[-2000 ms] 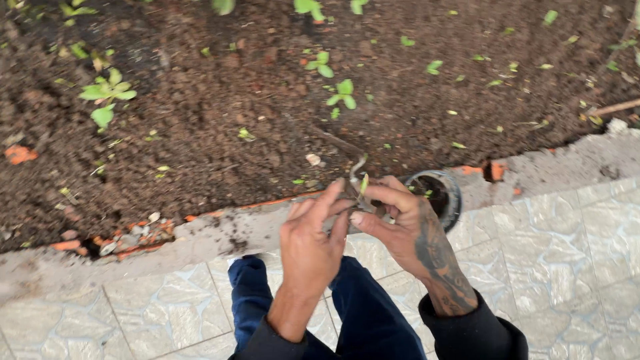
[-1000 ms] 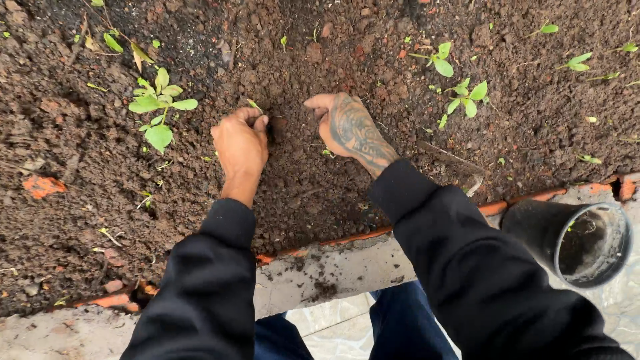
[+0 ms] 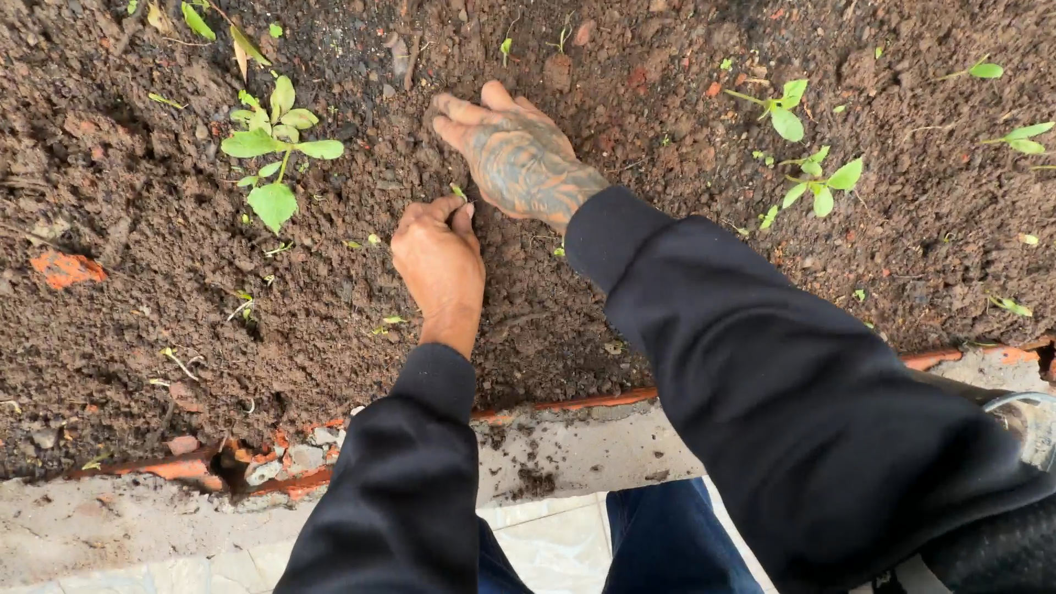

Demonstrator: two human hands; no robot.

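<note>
My left hand pinches a small green seedling between thumb and fingers, low over the brown soil. Just above and right of it, my tattooed right hand lies palm down on the soil, its fingers pointing left and their tips partly in the earth. No object shows in the right hand; its underside is hidden. Left of both hands grows a leafy green plant. The seedling's lower end is not visible.
Small seedlings stand at the right. A broken brick piece lies at the left. A concrete and brick edge borders the bed, with pale floor tiles beyond. A dark container is partly hidden by my right sleeve.
My hands were together near the bed's edge two seconds ago, then apart over the soil. Now the right hand has moved left, closer to the left hand, its fingers against the earth.
</note>
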